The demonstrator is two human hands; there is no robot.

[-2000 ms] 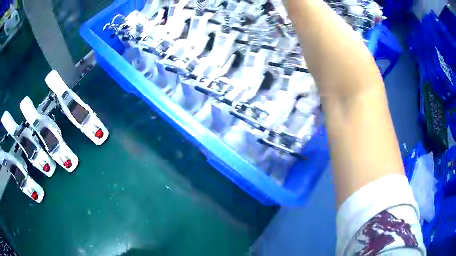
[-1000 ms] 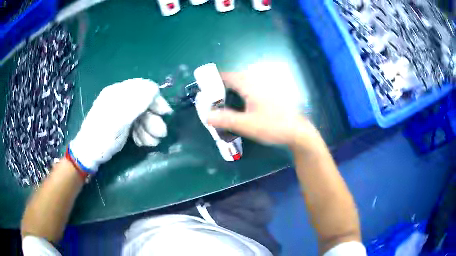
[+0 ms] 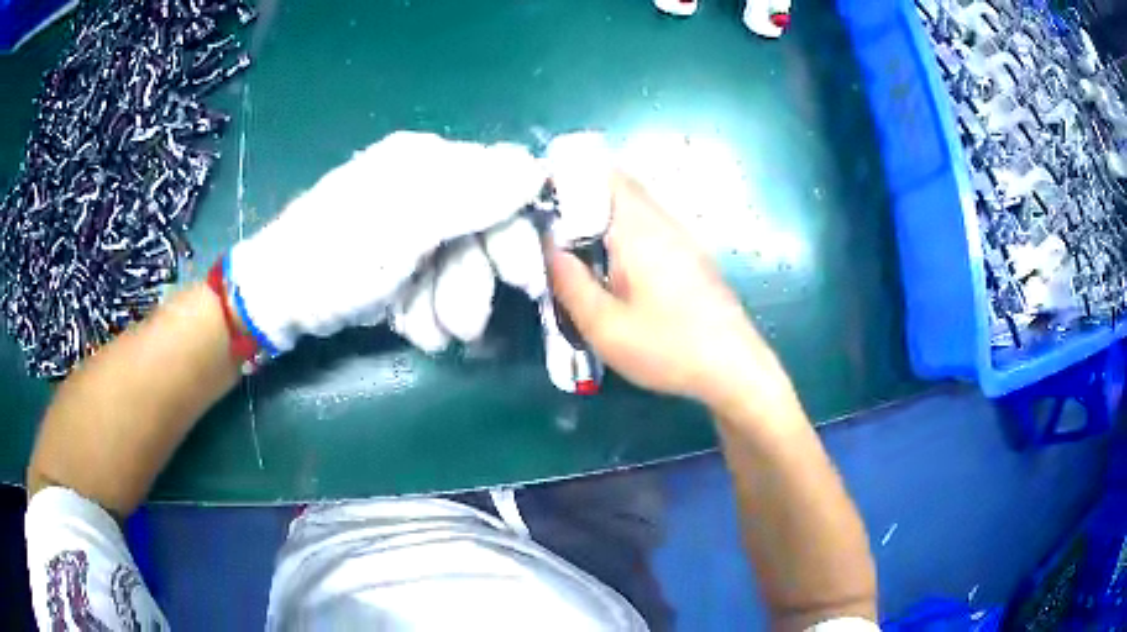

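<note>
A white plastic housing (image 3: pixel 578 198) with a red end is held upright in the picture, over the green bench in front of me. My bare right hand (image 3: pixel 661 303) grips it from the right, thumb across its middle. My left hand (image 3: pixel 396 241), in a white knitted glove, reaches it from the left; its fingertips meet the housing near the upper, plain end. A small metal bit shows at these fingertips, but the glove hides most of it. The dark middle of the housing is mostly covered by my fingers.
A heap of small metal fittings (image 3: pixel 118 173) lies at the left of the green bench (image 3: pixel 408 432). A blue tote (image 3: pixel 933 210) packed with white units and rods stands at the right. Red-ended housings (image 3: pixel 766 17) show at the top edge. A blue bin edge (image 3: pixel 31 19) is at upper left.
Two seconds ago an arm was over the tote. Since one second ago, my gloved left hand has moved right, from apart to touching the housing in my right hand. The view has shifted.
</note>
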